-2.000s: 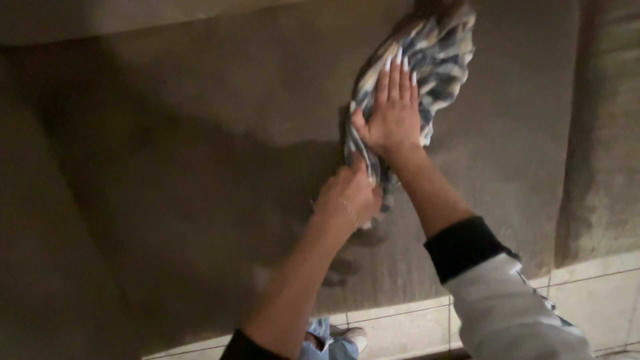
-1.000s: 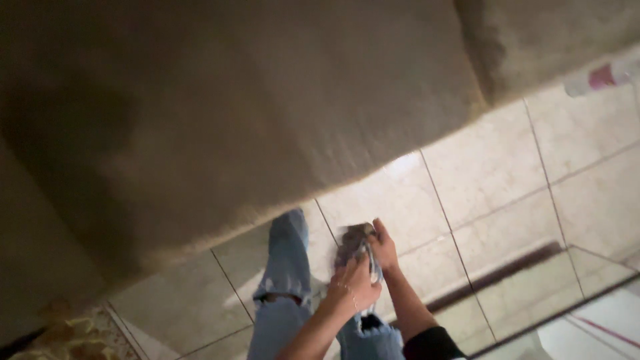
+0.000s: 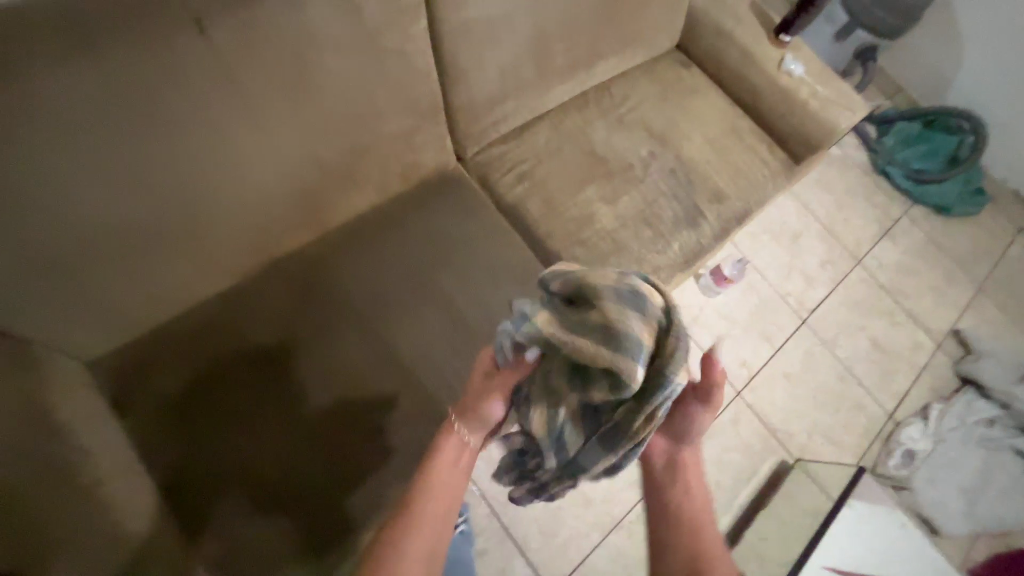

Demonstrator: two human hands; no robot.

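Observation:
A bunched plaid cloth (image 3: 600, 368) is held up in front of me between both hands. My left hand (image 3: 492, 392) grips its left edge, the thumb on top and a bracelet at the wrist. On the cloth's right side is my right hand (image 3: 688, 404), its thumb raised and its fingers mostly hidden behind the fabric. Beyond them stands a tan upholstered sofa (image 3: 624, 168). Its near seat (image 3: 280, 416) looks darker, with a darker patch towards the left; the far seat has a greyish, streaked area.
A clear plastic bottle (image 3: 722, 277) with a label lies on the tiled floor by the sofa. Farther right are a green cloth (image 3: 932, 160) with a dark hose and a heap of whitish cloth (image 3: 952, 456). A glass-topped table (image 3: 800, 512) edges in at lower right.
Two seconds ago both hands pressed the cloth on the seat; one second ago they held it bunched low over the floor. Now it is raised and looser. The view has swung towards the sofa's far end.

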